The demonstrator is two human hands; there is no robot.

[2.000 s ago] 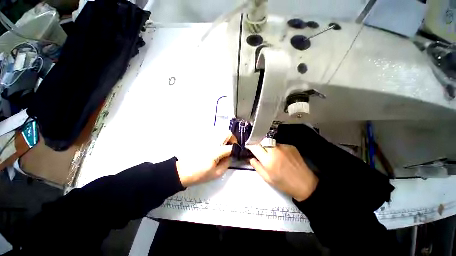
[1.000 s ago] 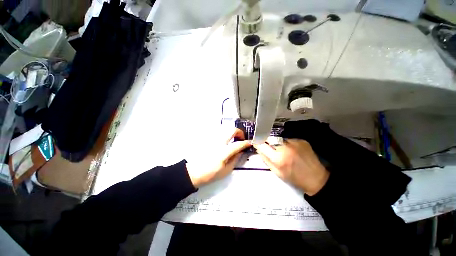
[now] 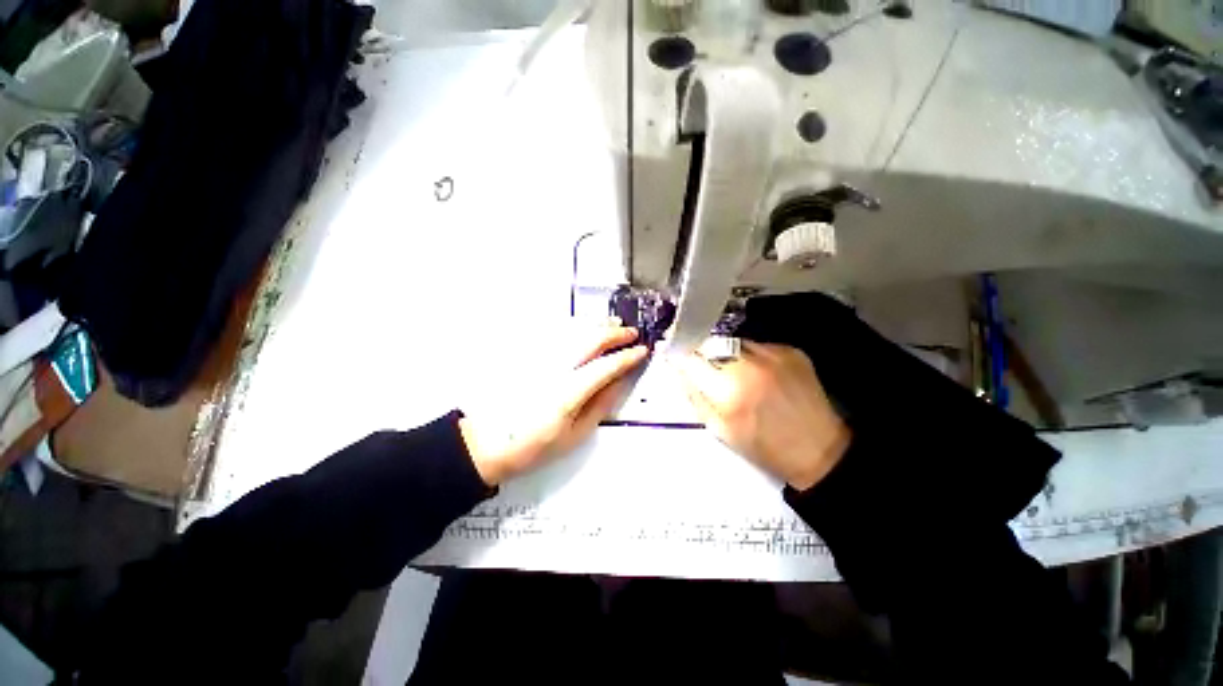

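A dark fabric piece lies under the machine arm, right of the needle, and partly behind my right hand and sleeve. Its near end shows dark at the presser foot. My left hand lies on the white table, its fingertips on the dark fabric edge just left of and below the foot. My right hand is at the right of the foot, fingers bent on the fabric, fingertips partly behind the pale curved guard. The needle itself is hard to make out.
The off-white machine head fills the upper right, with a whitish knob. A thick black fabric stack lies at the left edge. Blue and brown sticks lie under the arm. A ruler strip runs along the front edge.
The view has shifted. The dark fabric bunched between my fingertips two seconds ago has moved up to the foot. My left hand now lies flatter, with its fingers extended.
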